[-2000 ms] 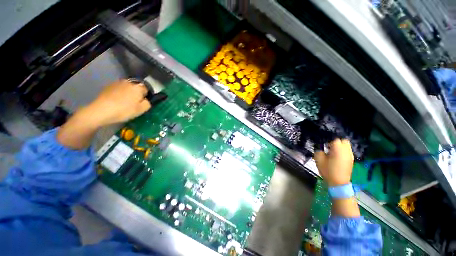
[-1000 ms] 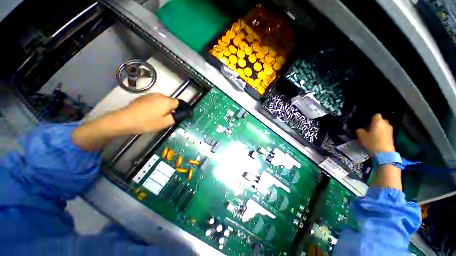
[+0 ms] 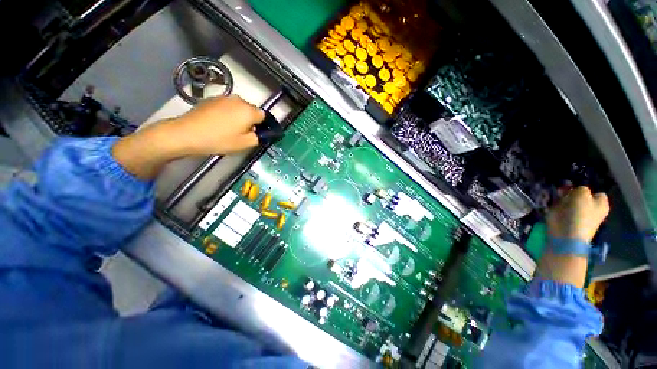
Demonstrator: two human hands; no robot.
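Observation:
A large green circuit board (image 3: pixel 310 194) lies on the conveyor in front of me, with white blocks and orange-yellow parts near its left edge. My left hand (image 3: pixel 216 126) is over the board's upper left corner, with black coverings on its fingertips; whether it holds a part cannot be told. My right hand (image 3: pixel 578 212) is at the right end of the component bins, its fingers turned away and partly hidden; what they hold cannot be seen. A light blue band is on that wrist.
Bins hold yellow discs (image 3: pixel 371 58), green-grey parts (image 3: pixel 468 104) and small silvery parts (image 3: pixel 425 148). A metal conveyor rail (image 3: pixel 238 310) runs along the near side. A handwheel (image 3: pixel 202 79) is at the left. A second board (image 3: pixel 479 288) lies to the right.
My view has shifted, and the first board now shows beside the second one. My right hand has moved right along the bins. My left hand stays by the board's upper left corner.

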